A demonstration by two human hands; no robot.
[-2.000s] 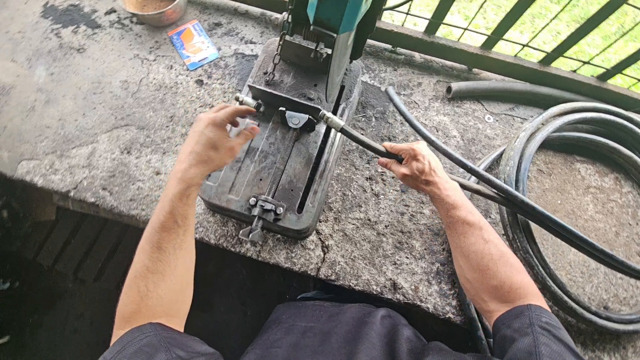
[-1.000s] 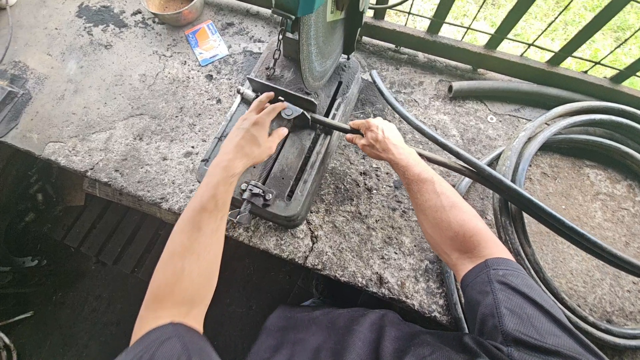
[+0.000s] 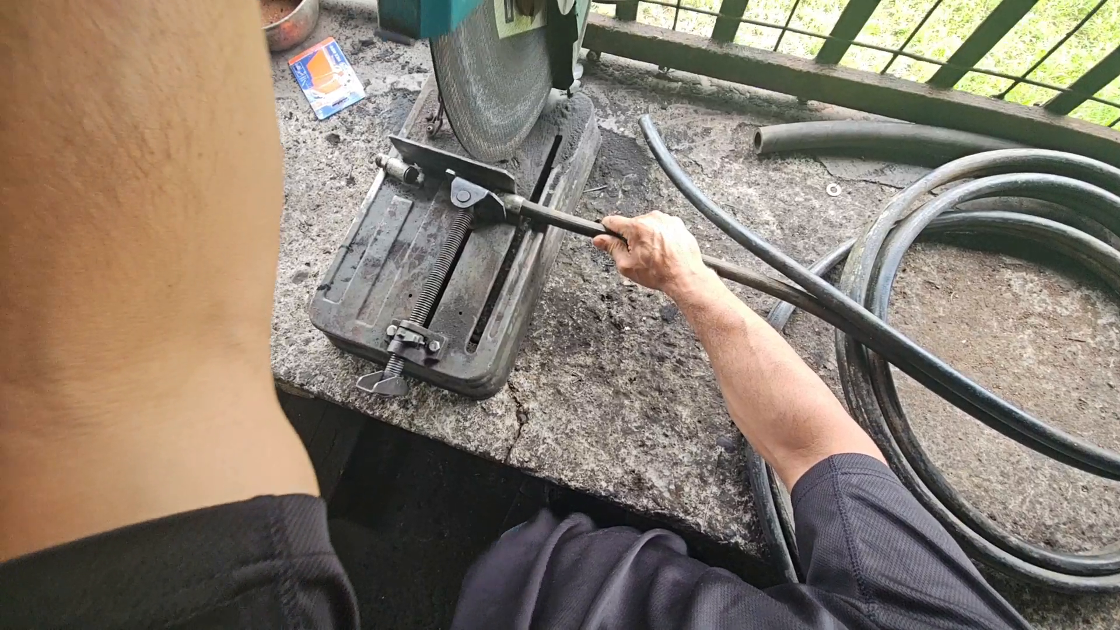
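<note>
My right hand (image 3: 652,251) grips a black rubber hose (image 3: 564,220) near its end. The hose end lies across the base (image 3: 376,284) of a chop saw, beside the vise jaw (image 3: 468,193) and below the abrasive cutting disc (image 3: 494,83). A metal hose fitting (image 3: 400,169) rests at the left end of the saw's fence (image 3: 455,164). The vise screw (image 3: 440,271) runs down the base to its handle (image 3: 382,383). My left forearm is raised large at the left edge, close to the camera; the left hand itself is out of the frame.
Coiled black hose (image 3: 862,262) lies on the right of the concrete slab (image 3: 612,376), with a thicker hose piece (image 3: 875,137) and a washer (image 3: 834,189) behind. A metal railing (image 3: 770,70) borders the back. A printed packet (image 3: 326,77) and a metal bowl (image 3: 291,24) are at upper left.
My left hand has left the saw's vise area, and its arm has risen toward the camera. My right hand still holds the hose on the saw base.
</note>
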